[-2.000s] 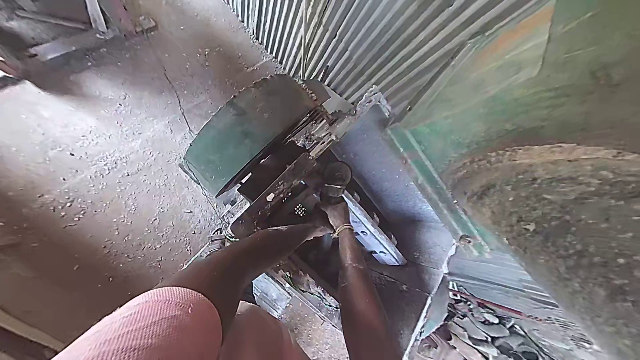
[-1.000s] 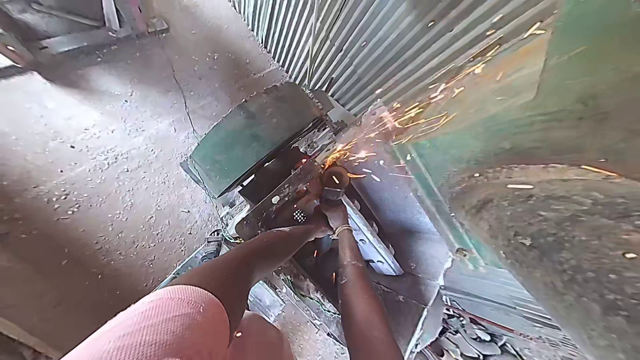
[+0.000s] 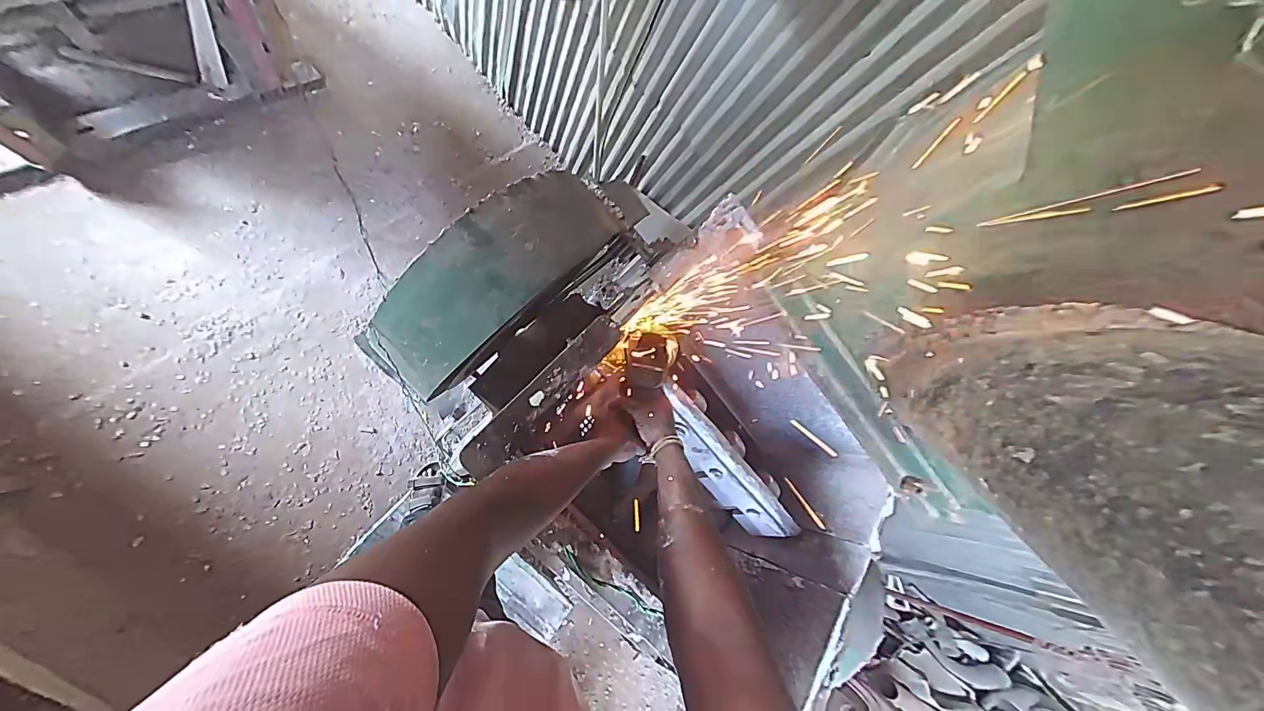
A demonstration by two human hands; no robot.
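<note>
My left hand (image 3: pixel 614 427) and my right hand (image 3: pixel 652 417) are close together at the middle of the view, wrists nearly touching, a thin band on the right wrist. Both are closed around a dark, round-ended object (image 3: pixel 647 357); its lower part is hidden by the fingers, and its kind cannot be told. Bright orange sparks (image 3: pixel 691 296) burst from beside its upper end and spray up and right. Just left of it stands a machine with a curved green metal guard (image 3: pixel 494 281). A pale metal bar with holes (image 3: pixel 731 469) lies slanted at the right of my hands.
A corrugated metal wall (image 3: pixel 632 89) rises behind the machine. A large green metal body with a worn, rough round part (image 3: pixel 1096 444) fills the right side. Scrap metal pieces (image 3: pixel 948 652) are heaped at lower right. Debris covers the concrete floor (image 3: pixel 227 326); a frame stands at upper left.
No sparks show in the earliest frame; they appear in the middle one and are denser and spread wider now. Both hands stay around the dark object at nearly the same spot.
</note>
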